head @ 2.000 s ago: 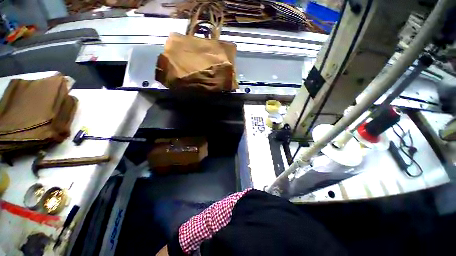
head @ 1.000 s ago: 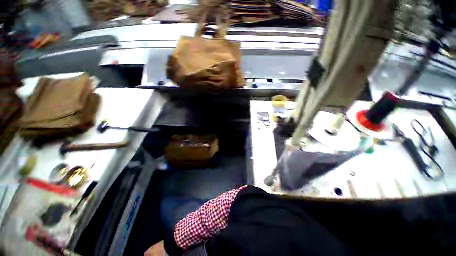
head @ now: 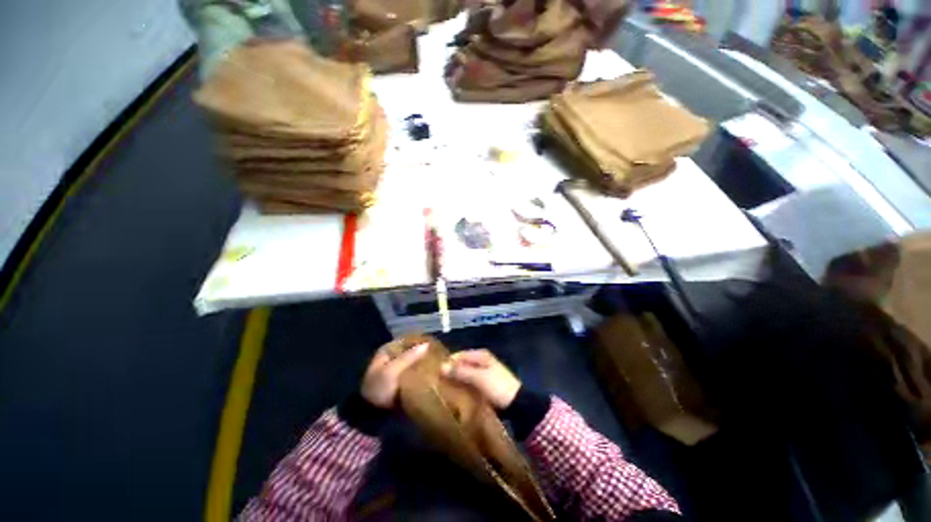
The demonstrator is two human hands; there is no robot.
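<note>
A long brown folded bag piece point(head: 454, 420) hangs down over my lap, with a thin zipper line running along it. My left hand point(head: 390, 373) grips its upper end from the left. My right hand point(head: 484, 375) pinches the same end from the right, near the zipper end. Whether a small fitting is between my fingertips cannot be told. The narrow bar point(head: 442, 303) with a red-wrapped rear juts from the table edge just beyond my hands.
On the white table point(head: 296, 273) are a tall brown stack point(head: 296, 133) left, a lower stack point(head: 625, 127) right, a wooden-handled hammer point(head: 600, 231), a black-handled hammer point(head: 658, 253) and a red tape strip point(head: 347, 253). A cardboard box point(head: 653, 377) is on the floor.
The view has swung left from the machine table to the white table. Both hands and the brown piece are now in full view; before, only part of one hand and a checked sleeve showed.
</note>
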